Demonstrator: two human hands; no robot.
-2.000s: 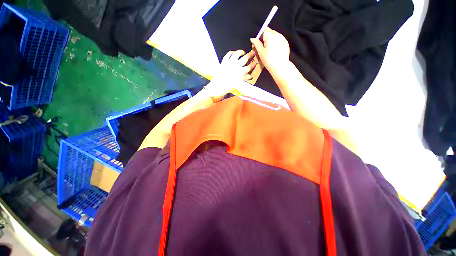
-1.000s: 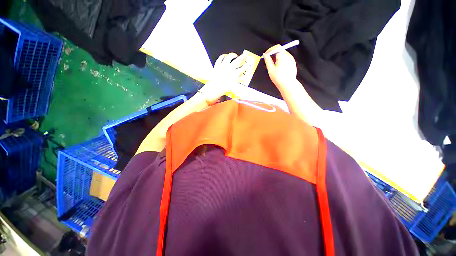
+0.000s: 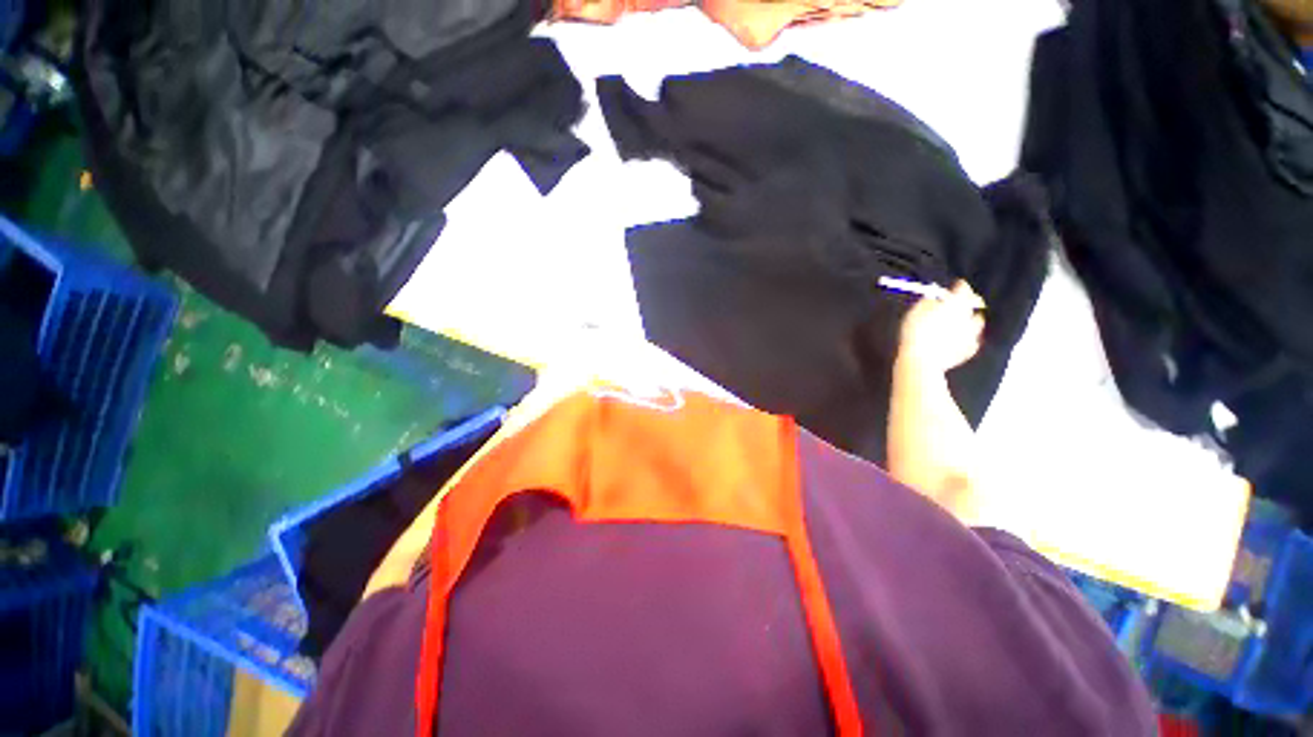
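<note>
A black garment piece (image 3: 763, 288) lies on the white-topped table, flat at its near left part and creased toward the right. My right hand (image 3: 943, 331) is over its right part and holds a thin white marking pen (image 3: 907, 287), its free end pointing left. A small pale yellow spot shows at the fingers; I cannot tell if it is the card template. My left hand (image 3: 573, 363) is at the table's near edge by the apron, left of the garment piece. It is washed out against the white top, so its fingers and any hold are unclear.
A rumpled black pile (image 3: 288, 159) hangs over the table's left side. Another black pile (image 3: 1166, 216) lies at the right. Rust-pink cloth (image 3: 763, 17) is at the far side. Blue crates (image 3: 94, 374) stand on the green floor at left, with more at lower right.
The view has shifted to show more of the far table. My right hand has moved right with the pen, away from my left hand. My left hand has drawn back to the edge; its card no longer shows.
</note>
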